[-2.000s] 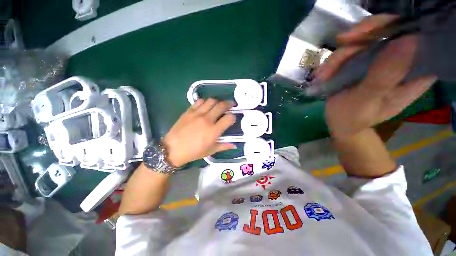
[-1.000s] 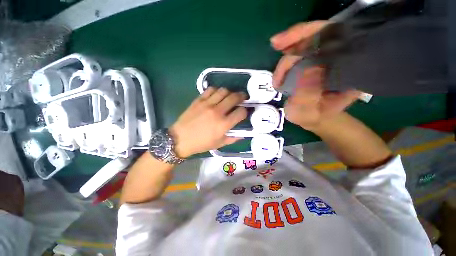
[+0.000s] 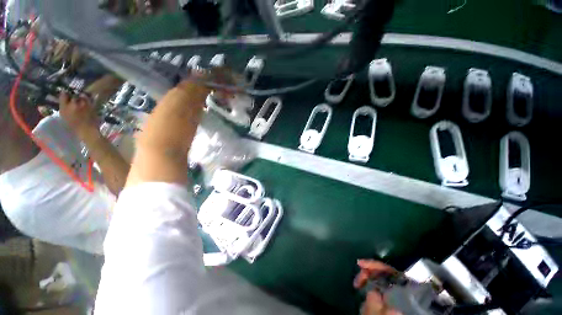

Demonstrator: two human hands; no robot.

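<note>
My left hand (image 3: 212,80) reaches far forward at the upper left, blurred and partly covered by cables. White looped housings lie by its fingers; whether it grips one cannot be told. My right hand (image 3: 377,288) is low at the bottom edge, cut off and blurred, around the grey electric screwdriver (image 3: 416,298). A stack of white housings (image 3: 237,215) lies on the green bench, right of my left forearm. The screw feeder (image 3: 465,277) stands right of my right hand.
Several white housings (image 3: 362,136) lie spaced along the green belt beyond the pale rail (image 3: 345,174). A grey bar and cables hang across the top left. Crinkled clear plastic (image 3: 215,147) lies beside my left forearm. Another person's arm (image 3: 101,151) is at the left. A black-and-white box (image 3: 524,246) stands at right.
The view has swung toward the belt. My left hand has left the three fanned housings and stretched far forward. They are out of sight. My right hand and screwdriver now show low by the feeder.
</note>
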